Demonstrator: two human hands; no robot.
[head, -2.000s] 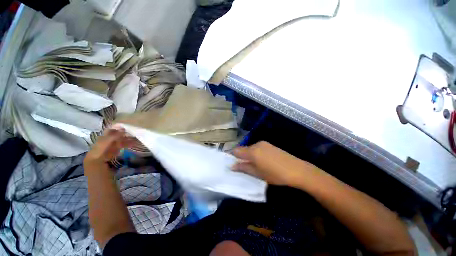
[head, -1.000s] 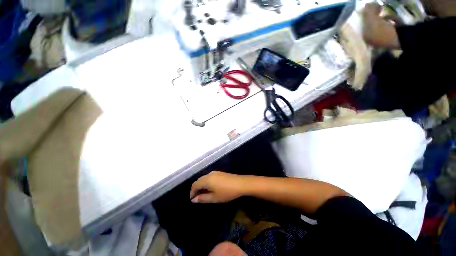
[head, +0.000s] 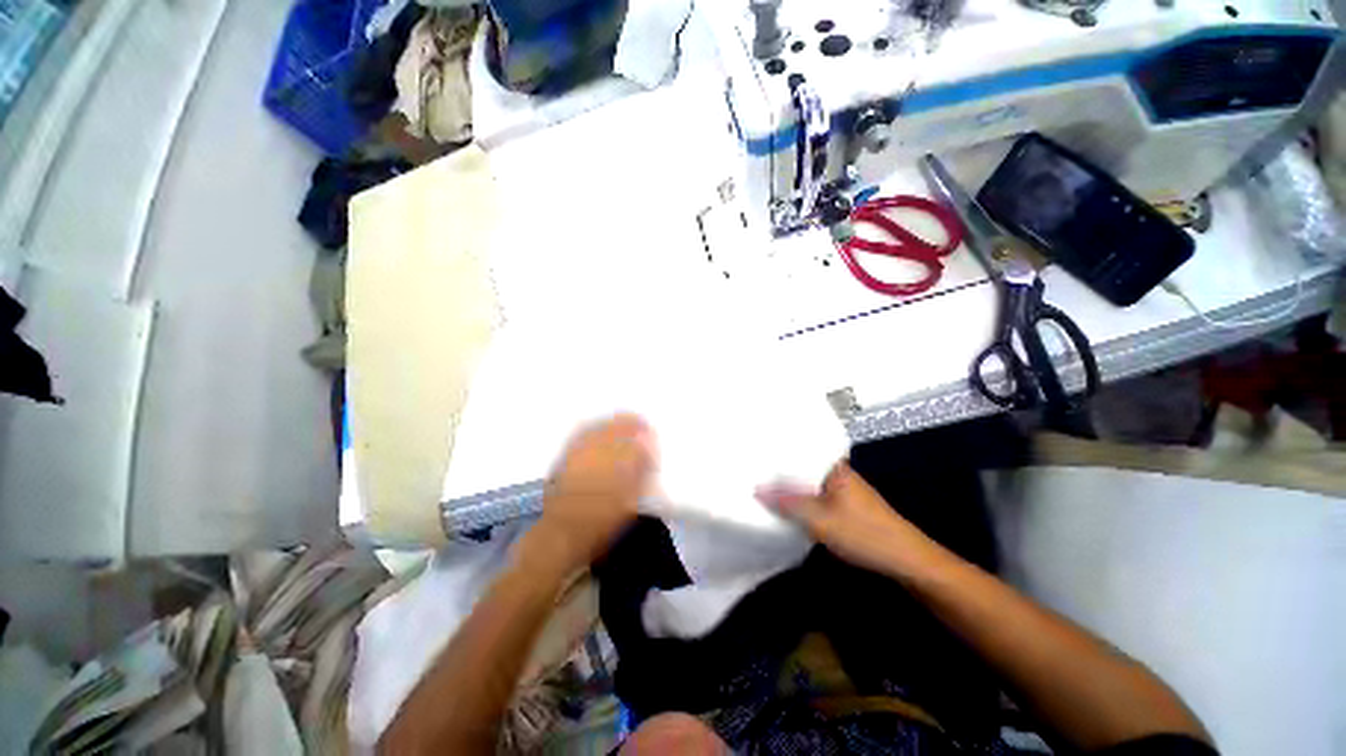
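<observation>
A white panel lies over the table's front edge, and its lower part hangs down toward my lap. My left hand is on its left side, slightly blurred. My right hand grips its right edge with thumb and fingers. The panel blends into the white table, so its far edge is hard to see. A beige panel lies flat at the table's left end. The presser foot and needle area is beyond the hands, with no cloth clearly seen under it.
Red-handled snips lie beside the needle area. Black-handled shears reach over the table's front edge. A smartphone with a white cable lies under the machine arm. Bundles of cut pieces are at the lower left. A blue crate stands at the upper left.
The view has shifted left over the table. Both hands are now together on a white panel at the front edge; the right hand was empty over the lap. The beige panel now lies flat.
</observation>
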